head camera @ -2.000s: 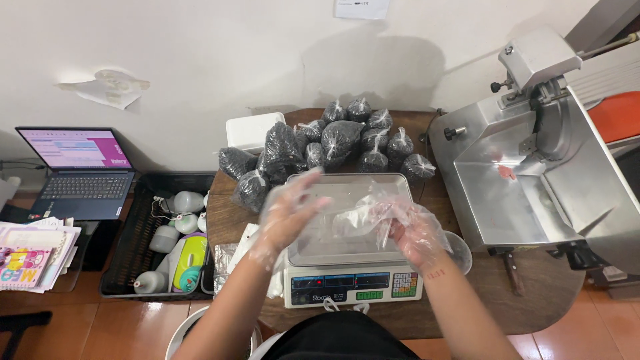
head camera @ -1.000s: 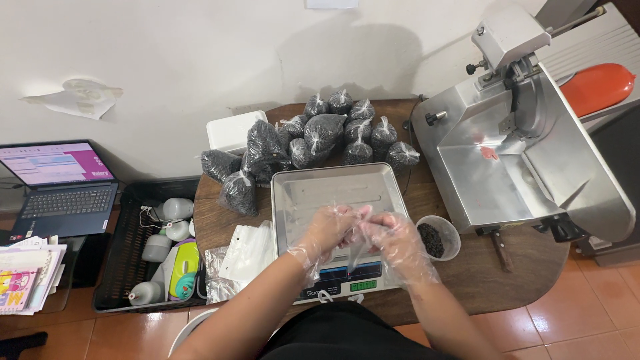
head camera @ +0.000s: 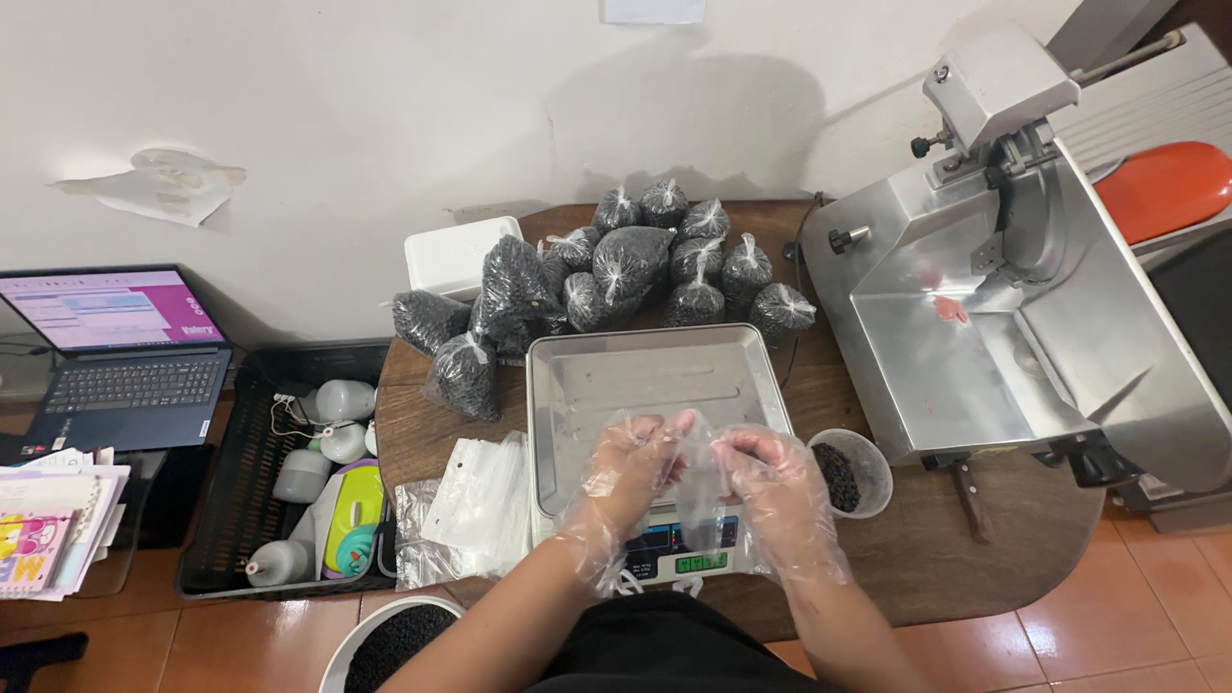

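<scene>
Both my hands wear clear plastic gloves and meet over the front of a digital scale [head camera: 664, 371] with a metal pan. A clear plastic bag [head camera: 700, 472] hangs between them, pinched by my left hand [head camera: 630, 472] on one side and my right hand [head camera: 770, 476] on the other. It looks empty. Flat bags [head camera: 476, 505] lie left of the scale. To its right stands a clear plastic cup [head camera: 871, 472] with black granules inside. Behind the scale, knotted bags of black granules [head camera: 630, 265] are grouped together. A white bucket [head camera: 414, 611] of black granules stands below, at the table's left front.
A metal meat slicer [head camera: 962, 366] takes up the table's right side, with a knife handle [head camera: 974, 500] near its front. A white foam tray [head camera: 457, 255] sits at the back left. Left of the table are a black crate [head camera: 226, 510] of bottles and a laptop [head camera: 125, 385].
Two seconds ago my hands were farther apart, above the scale pan. They have come together low over its front edge, both on the clear bag.
</scene>
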